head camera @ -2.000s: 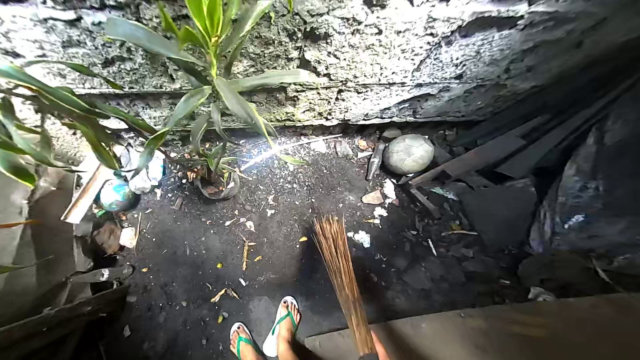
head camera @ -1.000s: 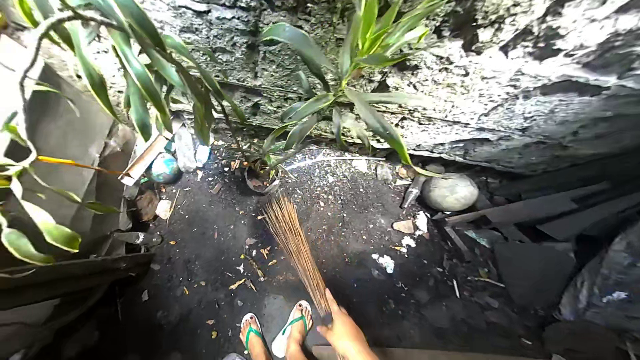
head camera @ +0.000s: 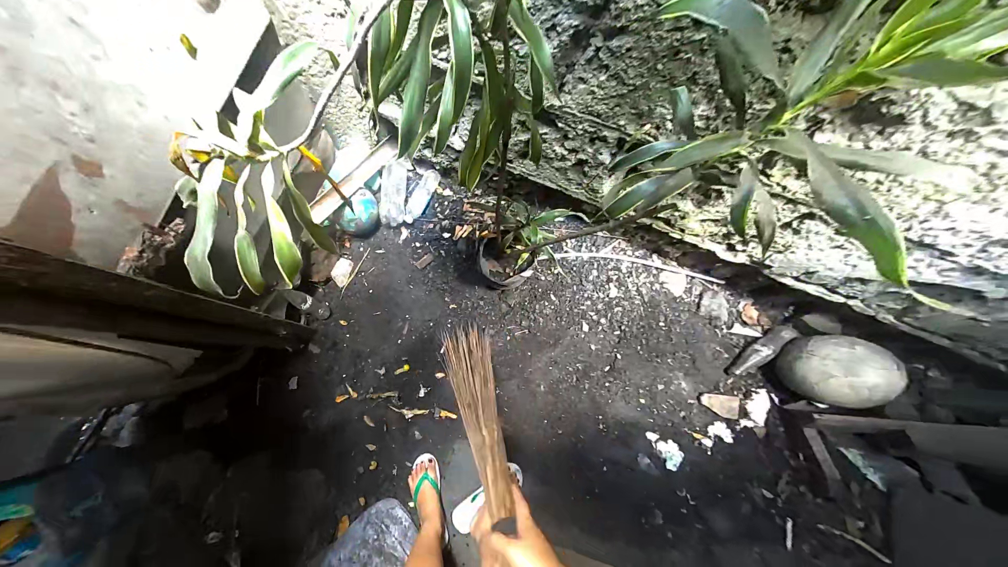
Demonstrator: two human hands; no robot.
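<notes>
A stick broom [head camera: 482, 417] of thin brown bristles reaches up from the bottom centre, its spread tip over the dark dirt ground. My right hand [head camera: 520, 535] is closed around its bound lower end. Left of the tip, small dry leaves [head camera: 409, 411] and bits of litter lie scattered. Beyond the tip stands a potted plant in a round pot [head camera: 504, 272]. White scraps [head camera: 669, 453] lie to the right on the ground. My left hand is out of view.
My feet wear white flip-flops [head camera: 466, 510] with green straps, beside a grey rock [head camera: 374, 537]. A large rounded stone [head camera: 841, 371] lies at right. Clear plastic bottles [head camera: 394, 193] and a blue-green ball [head camera: 360, 213] sit by the rough wall [head camera: 598, 87]. Long-leaved branches overhang the ground.
The view has turned left. My right hand, barely in view two seconds ago, now shows at the broom's bound end. The broom's tip has moved left across the ground.
</notes>
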